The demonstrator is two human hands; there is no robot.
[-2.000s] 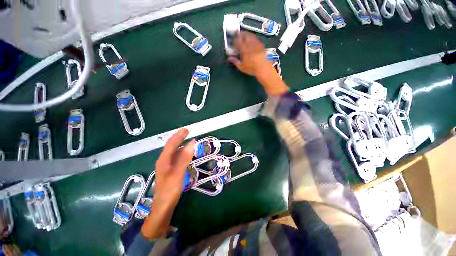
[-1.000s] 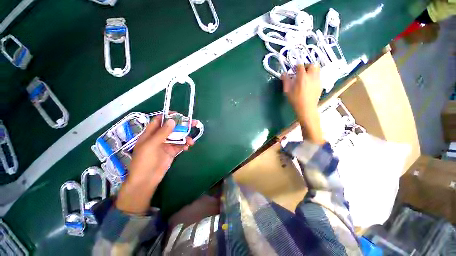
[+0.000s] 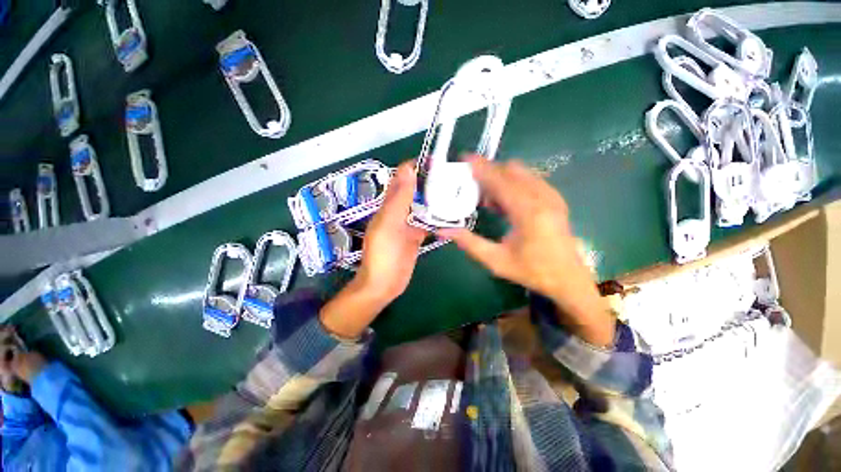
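My left hand [image 3: 392, 235] holds a white loop-handled unit with a blue part, its long loop pointing up and its hub end at the fingers. My right hand [image 3: 530, 226], slightly blurred, holds a second white unit [image 3: 454, 191] by its round hub, over the first. The two overlap, and whether they are joined cannot be told. Units with blue parts [image 3: 323, 217] lie in a cluster just left of my left hand. Two more [image 3: 263, 286] lie beside them. White units without blue showing [image 3: 728, 138] are piled at the right.
A pale divider rail [image 3: 323, 147] crosses the green surface, with spaced blue-part units [image 3: 146, 138] beyond it. A grey guide arm [image 3: 74, 238] meets it at left. An open carton [image 3: 811, 267] with white units and a liner bag [image 3: 738, 396] is at lower right. A person's blue sleeve [image 3: 83, 415] is at lower left.
My right hand has moved from the pile to my left hand with a white unit. The left hand's unit is now partly covered by it. The view has shifted, showing the blue sleeve.
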